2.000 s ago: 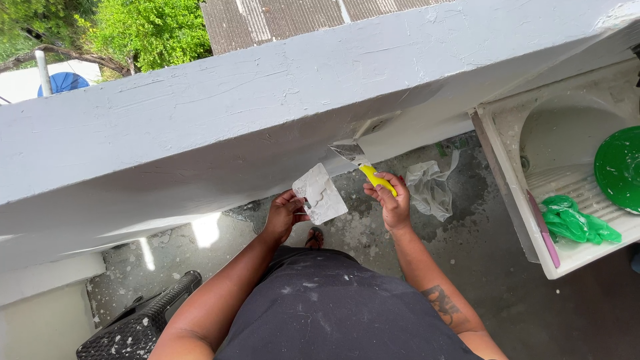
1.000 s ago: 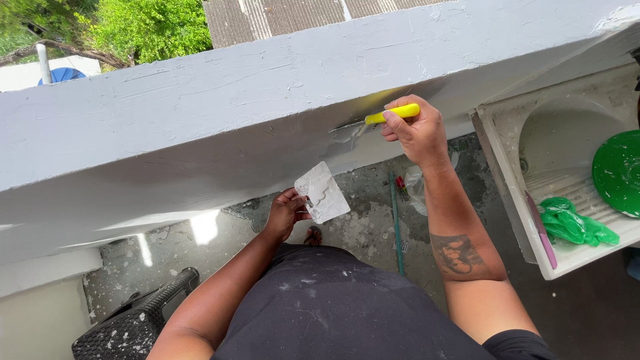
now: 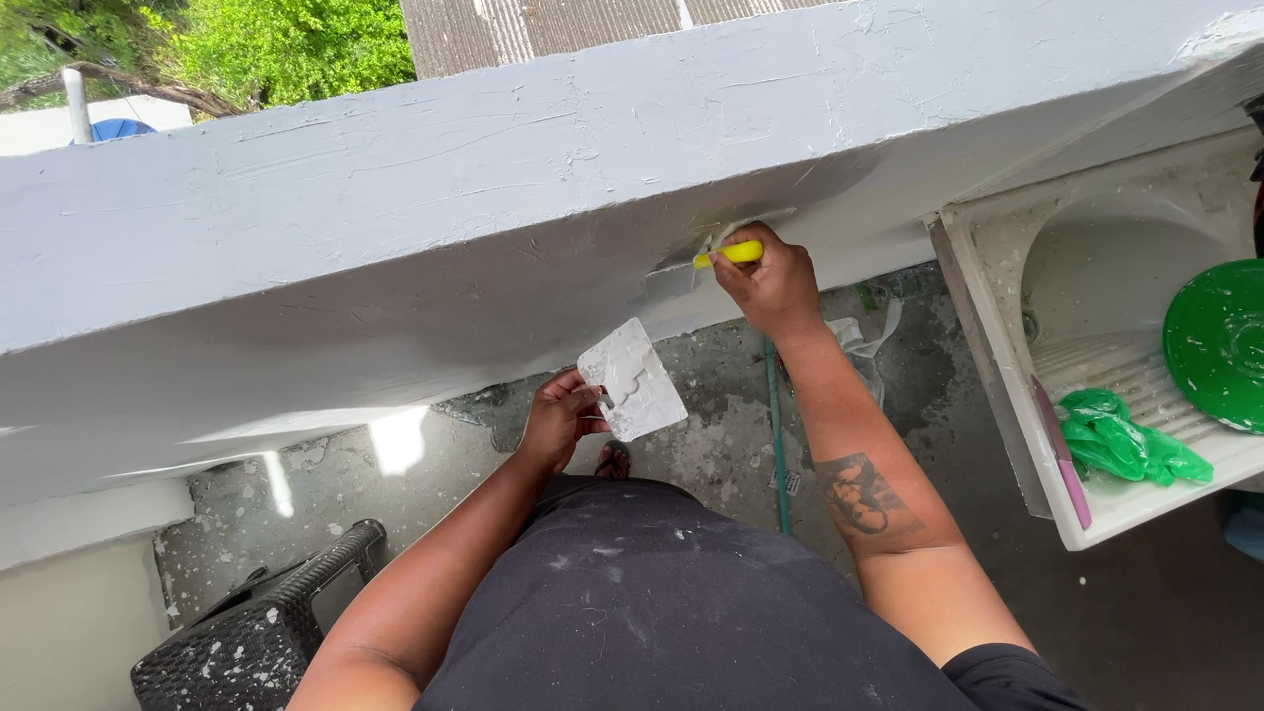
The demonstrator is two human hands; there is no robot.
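My right hand is closed around the yellow handle of a putty knife, held against the inner face of a low grey wall. The knife's blade is mostly hidden at the wall, beside a patch of wet-looking filler. Lower and to the left, my left hand grips the edge of a flat, roughly square plate smeared with whitish filler. The plate is held apart from the knife, over the floor.
A laundry sink at the right holds a green round lid and a green plastic bag. A black woven-pattern plastic chair stands lower left. A green hose or pole and clear plastic lie on the spattered floor.
My right hand with the putty knife has gone from beside the plate up to the wall, and its position there has shifted since one second ago. My left hand still holds the plate in nearly the same place.
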